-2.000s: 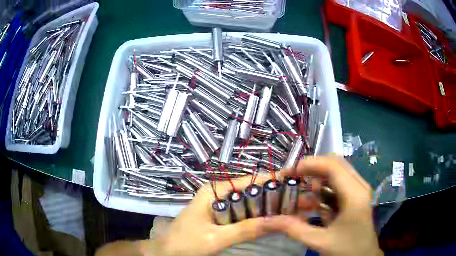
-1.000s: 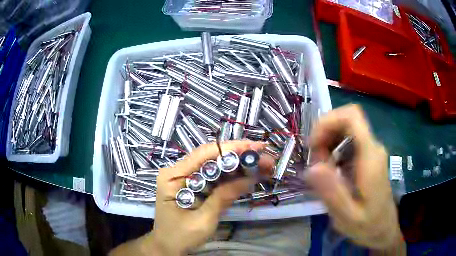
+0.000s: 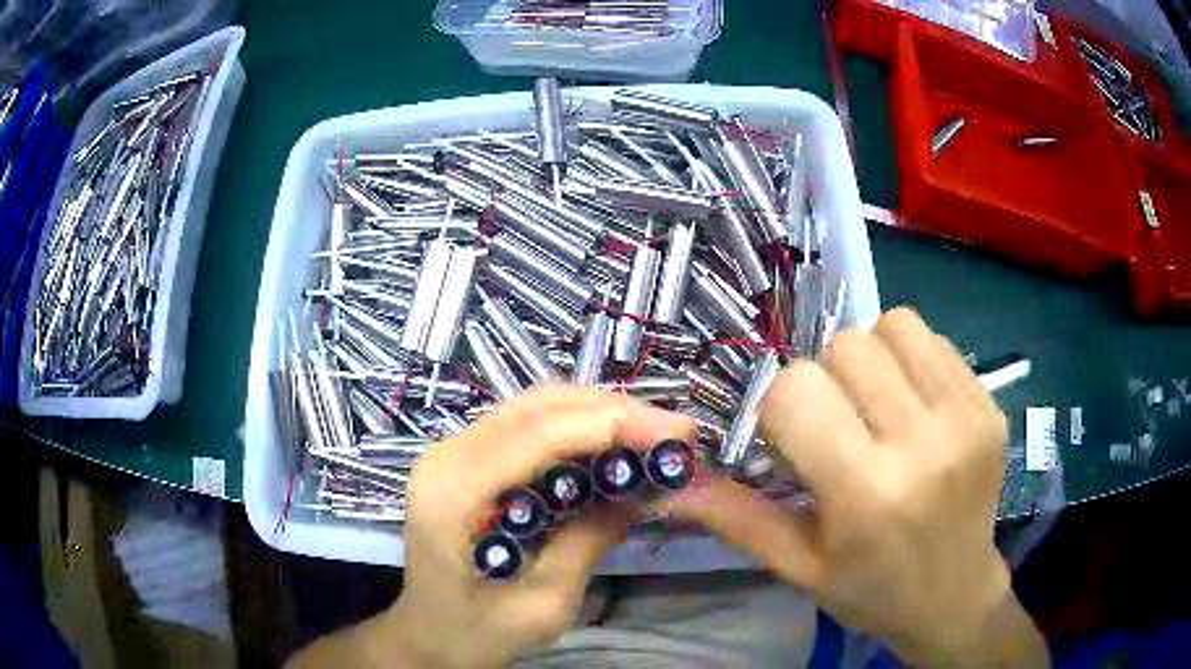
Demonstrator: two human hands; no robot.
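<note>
My left hand is shut around a fanned row of several silver cylinder units, black round end caps with pale centres facing me. My right hand is just right of it, fingers curled, its thumb reaching the right end of the row. A slim pale tip sticks out behind the right hand, seemingly the end of a slim silver tool in it; the rest is hidden. Both hands are over the front of the white main bin, heaped with cylinder units with red wires.
A long white side bin of units stands left, beside blue trays. A small clear box is beyond the main bin. A red parts box with small metal pieces is at right. Small labels lie at the right bench edge.
The units in my left hand now show black end caps instead of the mostly shiny ends seen a second ago. My right hand has come left to the row and turned its knuckles up.
</note>
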